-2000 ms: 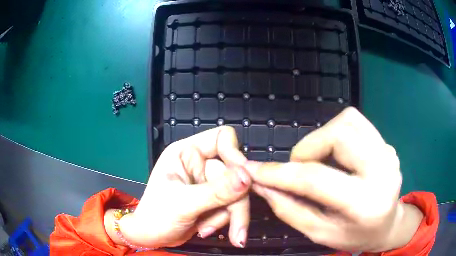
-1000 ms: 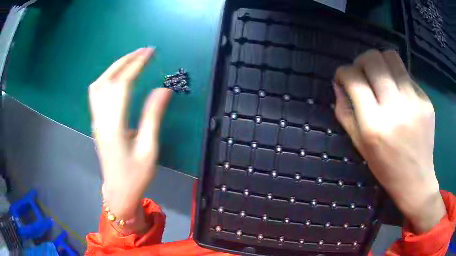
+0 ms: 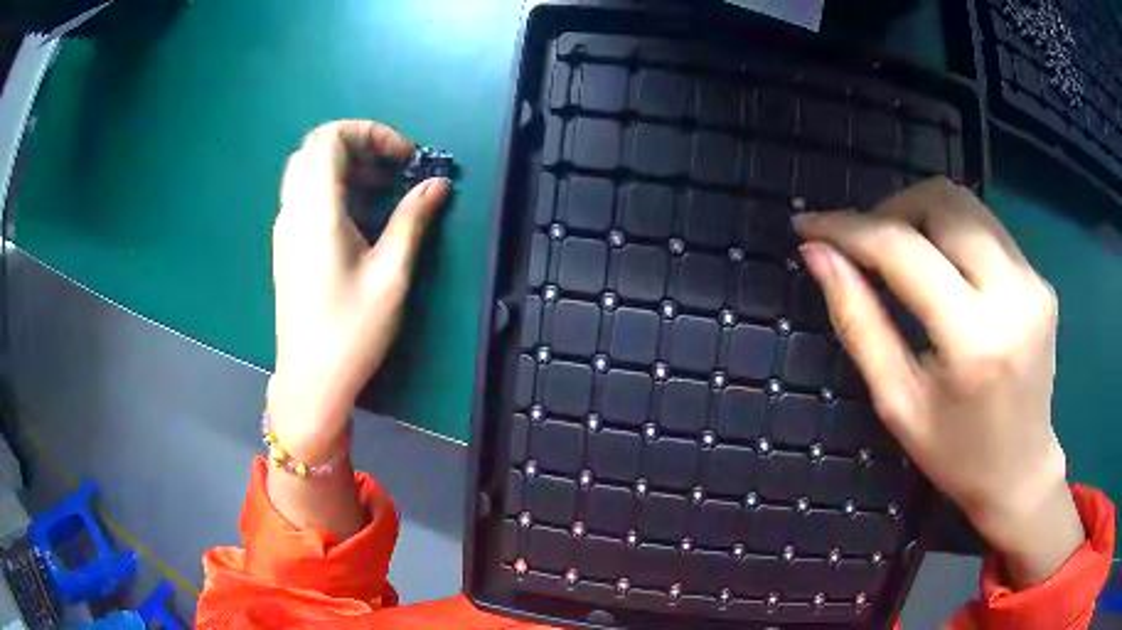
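The black component tray lies in front of me, with small bright metal parts at many of its grid crossings in the middle and near rows. My right hand is over the tray's right side, thumb and index fingertips slightly apart at a crossing by a small part; I cannot tell whether anything is between or behind them. My left hand is on the green mat left of the tray, its thumb and fingers closed around the near side of a dark silver clump of parts, which shows between the fingertips.
A second black tray with a loose silver pile is at the upper right. A pale sheet shows at the top edge. The green mat extends left. Blue plastic stools stand on the grey floor at lower left.
My hands have parted from each other. My left hand has come from open beside the clump to closing on it. My right hand has moved slightly left, its fingers opening a little.
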